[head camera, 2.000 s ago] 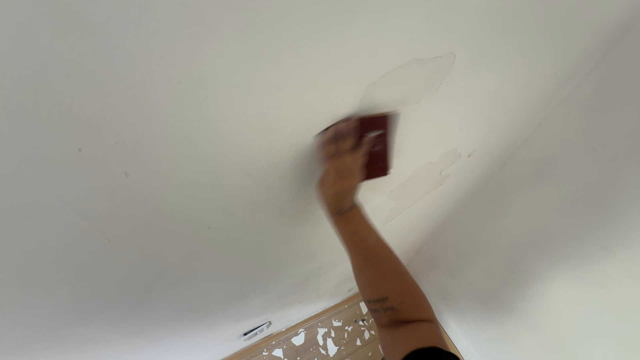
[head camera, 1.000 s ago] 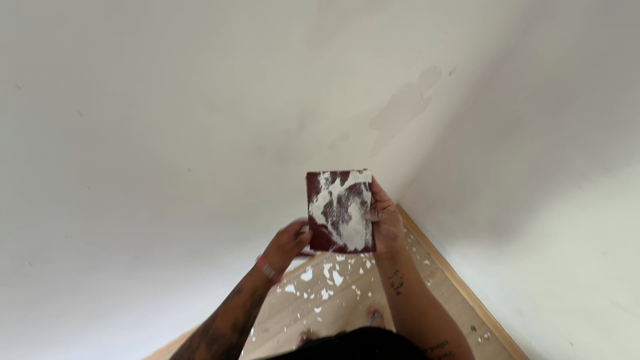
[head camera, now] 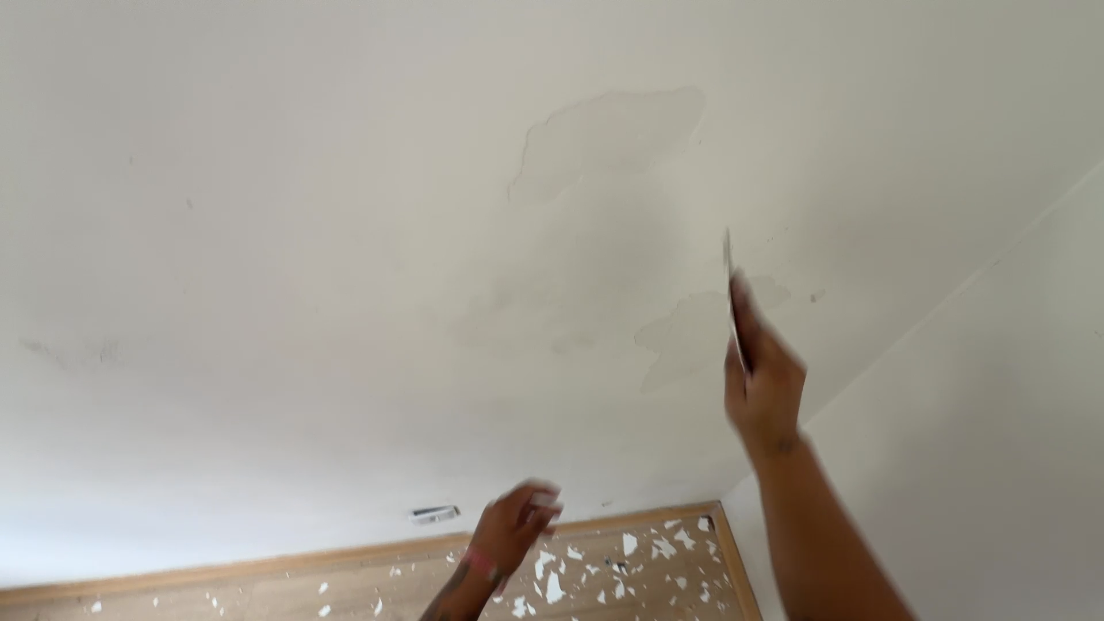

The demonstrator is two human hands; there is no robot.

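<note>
My right hand (head camera: 768, 371), raised at the right, grips a thin flat sheet (head camera: 735, 310) seen edge-on, perhaps sandpaper; its faces are hidden. The sheet stands upright before the white wall (head camera: 328, 259), over an irregular peeled patch (head camera: 686, 332); whether it touches cannot be told. Higher on the wall a larger patch (head camera: 608, 138) has a thin raised outline. Low in the middle hangs my left hand (head camera: 522, 517), a pink band on its wrist, fingers loosely curled and apart, holding nothing.
White flakes (head camera: 552, 586) litter the wooden floor (head camera: 285, 599). A wooden skirting board (head camera: 345, 556) runs along the wall's foot. A white wall fitting (head camera: 434, 515) sits low, left of my left hand. At the right, another white wall (head camera: 975, 431) meets the first in a corner.
One second ago both hands held the dark red, white-smeared sheet low in the middle. My left hand has let go, and my right hand has moved the sheet up and right. The view has tilted upward.
</note>
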